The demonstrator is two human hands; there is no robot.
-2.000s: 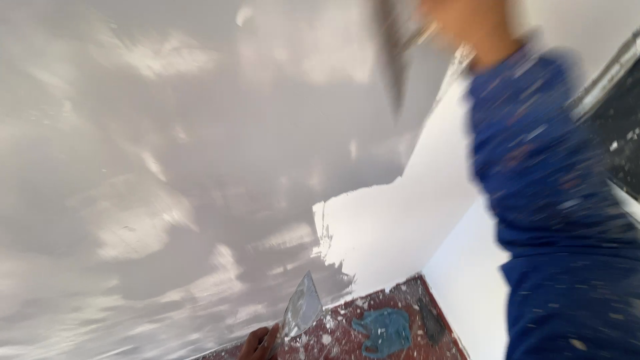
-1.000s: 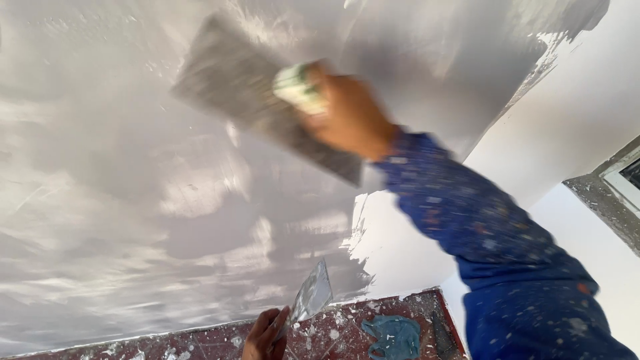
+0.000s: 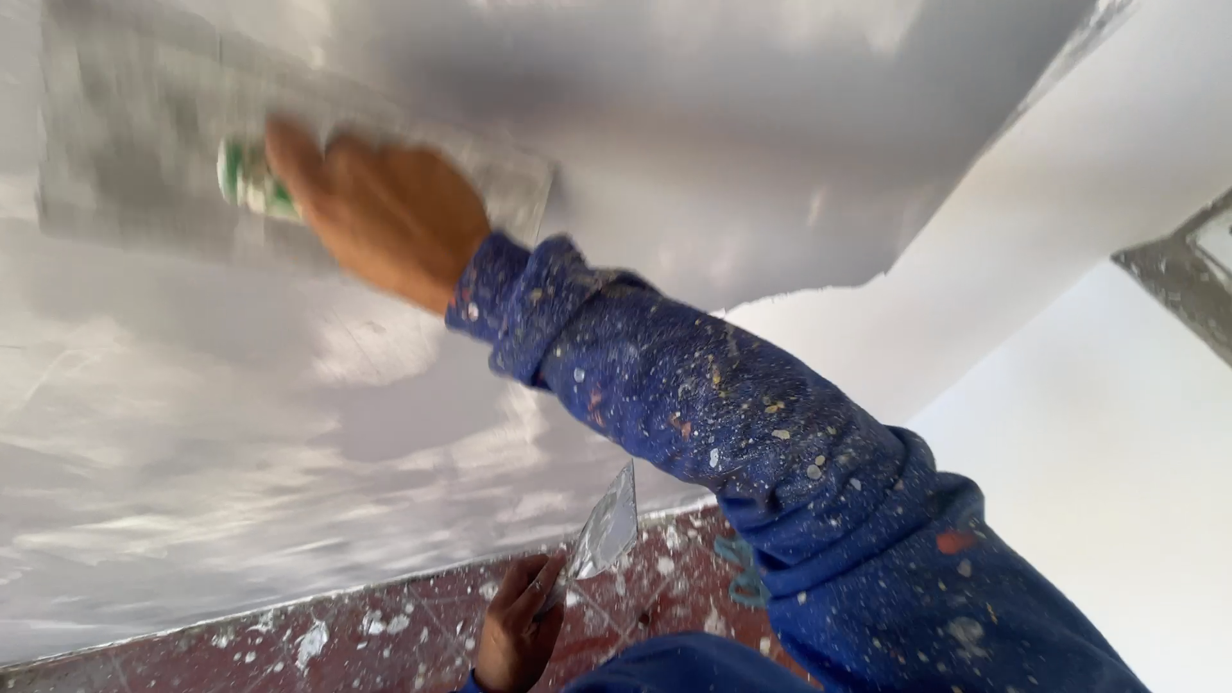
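My right hand [image 3: 390,212], in a paint-spattered blue sleeve, grips the green and white handle of a wide steel plastering trowel [image 3: 135,144]. The trowel's long blade lies along the wall [image 3: 404,414], which bears patchy grey and whitish skim coat; hand and blade are blurred. Low in the view, my left hand [image 3: 520,621] is closed round the handle of a putty knife [image 3: 608,529], its pointed-looking metal blade smeared with compound and tilted up. The grey coat has a ragged edge against a white area at the right.
The red tiled floor [image 3: 423,626] is splattered with white drops and meets the wall's foot. A bluish thing [image 3: 741,573] lies on it, partly behind my sleeve. At the right a white wall [image 3: 1088,462] adjoins, with a rough grey-edged opening [image 3: 1179,279] above.
My right hand with the trowel has swept left across the wall from the upper middle. My left hand still holds the putty knife low down.
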